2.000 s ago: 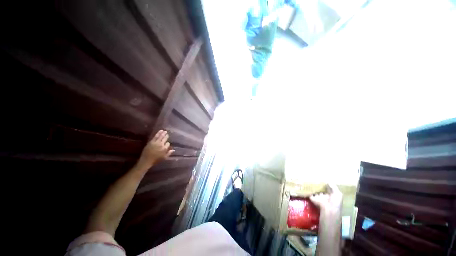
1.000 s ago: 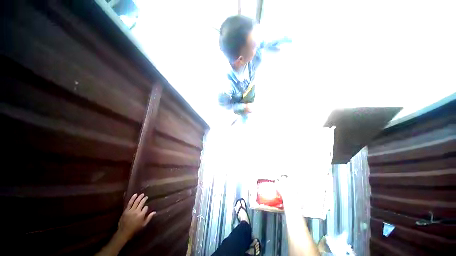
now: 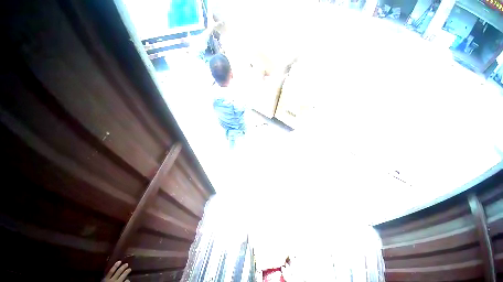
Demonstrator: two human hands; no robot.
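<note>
The fingers of my left hand (image 3: 117, 272) show at the bottom left edge, spread against the dark red-brown ribbed wall (image 3: 71, 143) beside its slanted post. The rest of that hand is cut off. An open carton's red contents (image 3: 271, 274) show at the bottom middle, cut off by the edge. My right hand (image 3: 287, 267) is a small, washed-out shape at the right side of the red contents. Glare hides the carton's sides and whether the hand grips it.
The ribbed metal floor (image 3: 220, 256) shows between the walls, partly lost in glare. The right wall (image 3: 435, 242) curves at the lower right. Outside, a person in blue (image 3: 229, 113) stands beside brown cartons (image 3: 281, 102). A vehicle (image 3: 176, 22) is behind; open-fronted buildings (image 3: 474, 36) are top right.
The view has tilted up and outward, so my hands and the red contents sit lower in the picture. My feet are out of view. The dark flat panel at right is no longer seen.
</note>
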